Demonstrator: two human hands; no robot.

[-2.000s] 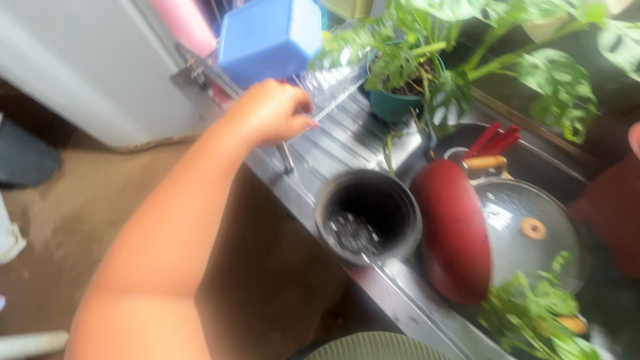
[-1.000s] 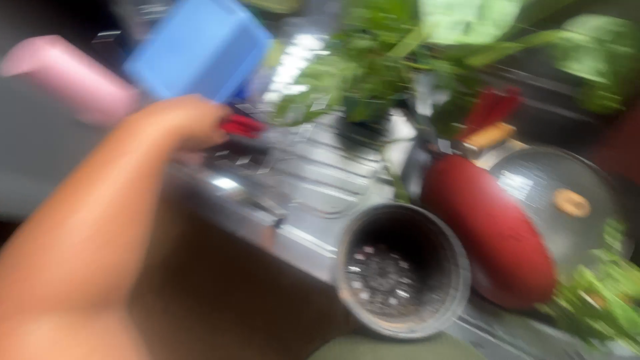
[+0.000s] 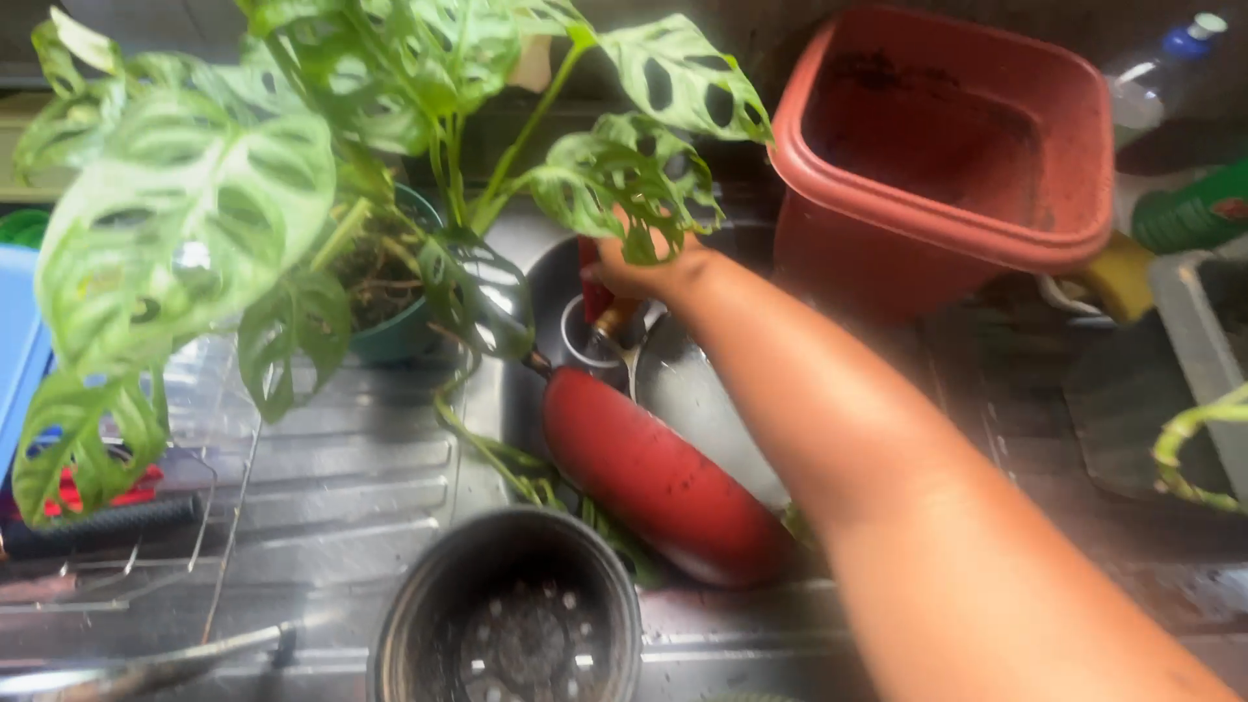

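Note:
My right hand [image 3: 643,255] reaches into the sink, its fingers around or against a red handle [image 3: 591,278]; a monstera leaf partly covers the hand, so the grip is hard to judge. Close below it are a round metal rim [image 3: 575,346] and a glass pot lid [image 3: 697,395]. A red pan [image 3: 663,478] leans tilted at the sink's near edge. The potted monstera [image 3: 185,205], in a green pot [image 3: 395,331], stands to the left. An empty black plastic plant pot [image 3: 517,624] sits nearest me. My left hand is out of view.
A tall red plastic container [image 3: 936,234] stands behind my right forearm. At the left are a wire dish rack [image 3: 229,507] and a blue plastic container [image 3: 19,322]. Bottles [image 3: 1194,210] stand at the far right, near a grey-edged object [image 3: 1199,322]. Monstera leaves overhang the sink.
The view has swung to the right. The arm that reached toward the dish rack and blue container is out of view; my right hand is now in the sink by the red handle.

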